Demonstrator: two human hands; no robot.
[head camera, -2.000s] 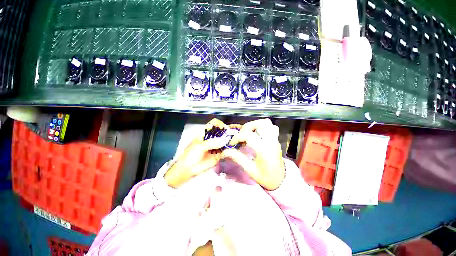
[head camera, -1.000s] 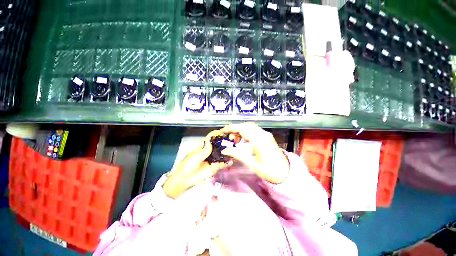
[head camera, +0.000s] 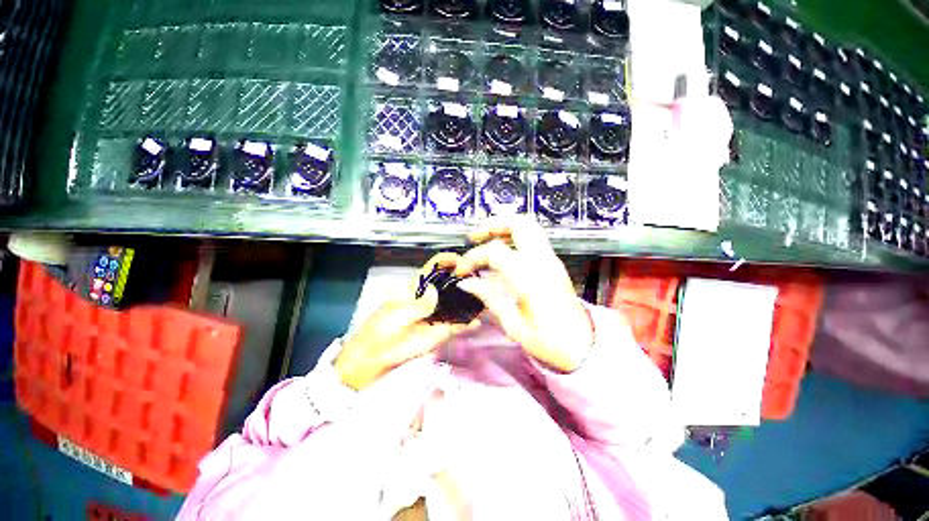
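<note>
My left hand (head camera: 392, 334) and my right hand (head camera: 525, 295) are together above my lap, just below the bench edge. Between them is a black round lens assembly (head camera: 455, 301) with a glossy rim at its left side. My left fingers hold it from the left and below; my right fingers touch its top and right side. Fingers hide part of it. Beyond the bench edge, the middle clear blister tray (head camera: 369, 142) holds rows of black parts with white labels. The left clear blister tray (head camera: 97, 153) has a few black parts in its nearest row and crosshatched pockets behind.
A white paper strip (head camera: 667, 193) with a pinkish object (head camera: 703, 127) lies right of the middle tray. Another blister tray (head camera: 784, 209) is farther right. Below the bench are red trays (head camera: 122, 377), a white sheet (head camera: 723, 351) and a colour-dot card (head camera: 110, 275).
The black part has turned in my hands, and my right fingers have shifted over its top. One more pocket in the middle tray's second-nearest row now holds a black part. The view has shifted slightly.
</note>
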